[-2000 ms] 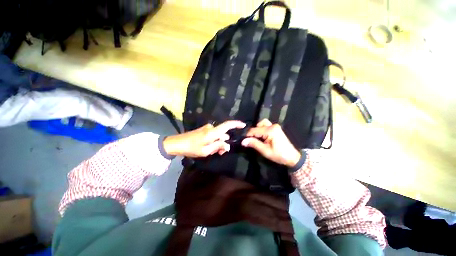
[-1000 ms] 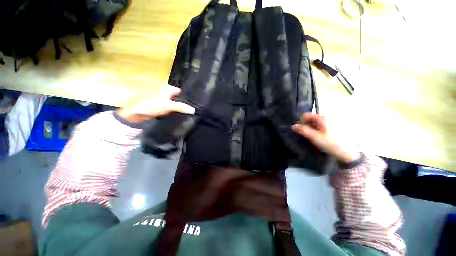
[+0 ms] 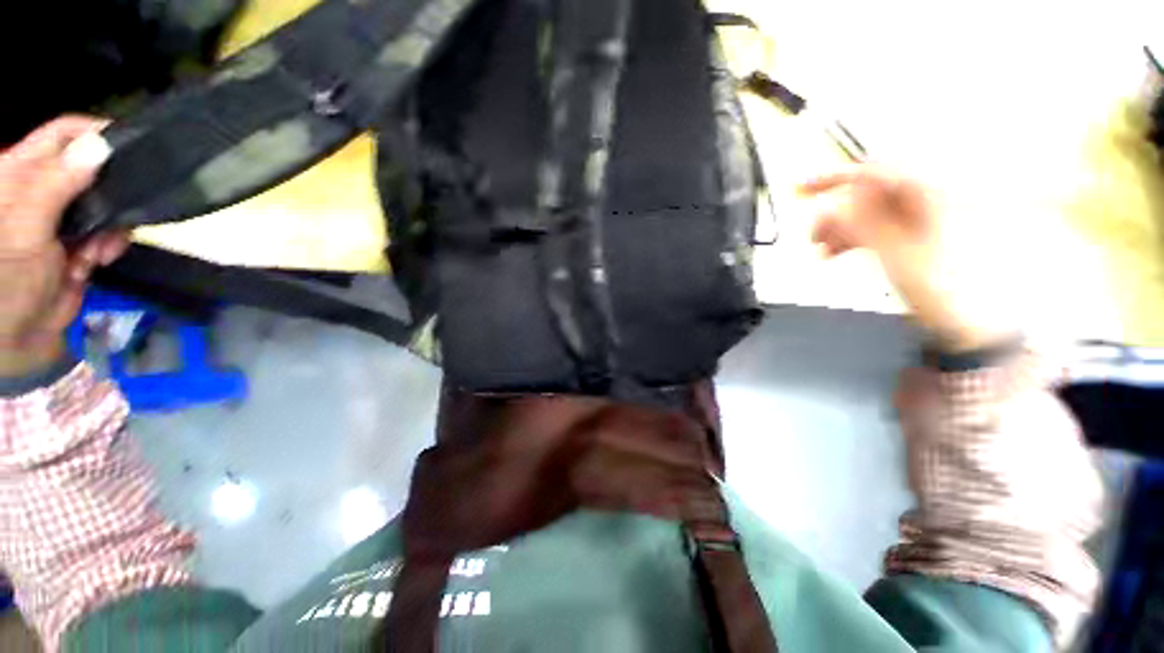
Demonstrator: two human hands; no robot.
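Note:
The camouflage backpack (image 3: pixel 511 293) lies in front of me with its black back side up, its lower end over the table's front edge against my apron. My left hand (image 3: pixel 51 217) is at the far left and holds the end of a padded shoulder strap (image 3: pixel 268 128), pulled out sideways from the bag. Black strap webbing (image 3: pixel 268 291) runs from that hand to the bag's lower left side. My right hand (image 3: pixel 881 223) is right of the bag, blurred, with fingers apart and nothing seen in it. The right shoulder strap is not clearly visible.
A slim metal tool (image 3: pixel 848 140) lies on the pale table (image 3: pixel 1008 77), next to a small black piece (image 3: pixel 774 92) near the bag's right side. A dark pile of bags (image 3: pixel 102 58) is at the upper left. A blue stool (image 3: pixel 179 370) stands on the grey floor at left.
Both hands held the straps near the bag's lower sides. My left hand has pulled its strap far out to the left. My right hand has let go and moved right of the bag.

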